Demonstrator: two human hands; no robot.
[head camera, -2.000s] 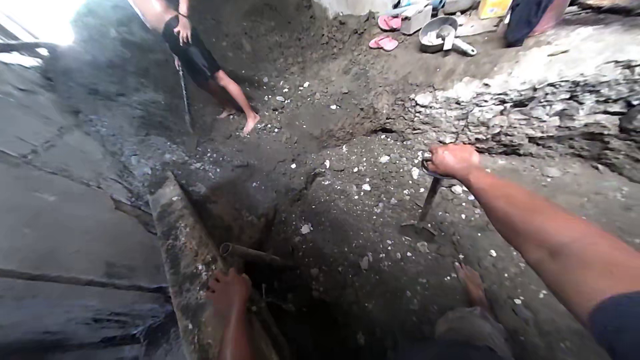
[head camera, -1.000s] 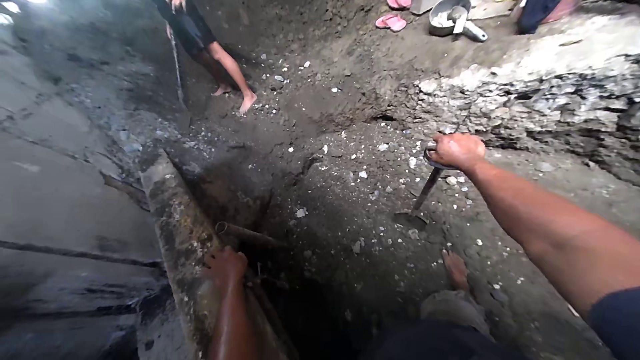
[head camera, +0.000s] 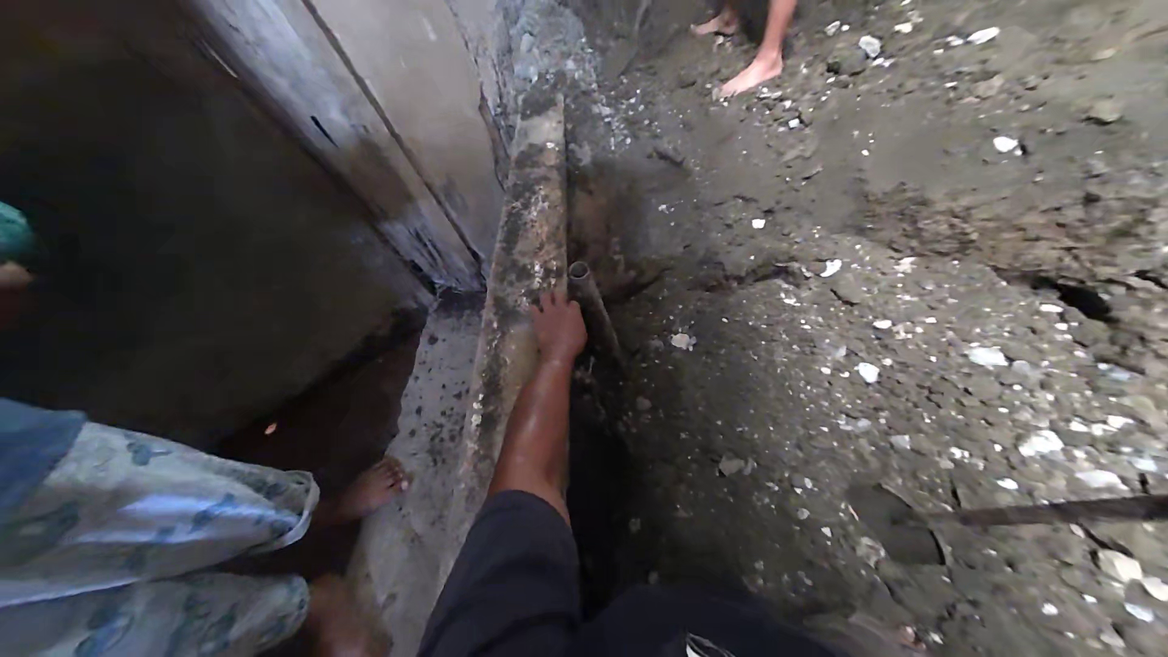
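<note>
My left hand (head camera: 558, 327) rests on the top of a narrow concrete ledge (head camera: 529, 219), its fingers spread and nothing held. Just right of the fingertips the open end of a pipe (head camera: 595, 306) sticks up from the dug soil. At the lower right a shovel blade (head camera: 899, 525) lies on the stony ground, and its shaft (head camera: 1058, 511) runs out past the right edge. My right hand is outside the view.
A person in patterned trousers (head camera: 173, 511) stands close at the left, one bare foot by a concrete step (head camera: 429, 392). Another person's bare foot (head camera: 756, 73) is at the top. Loose soil with pale stones (head camera: 985, 356) spreads right; a dark gap runs beside the ledge.
The view has swung left. My right hand, on the shovel's handle earlier, is out of sight now. My left hand stays on the ledge. The person in patterned trousers has come into view.
</note>
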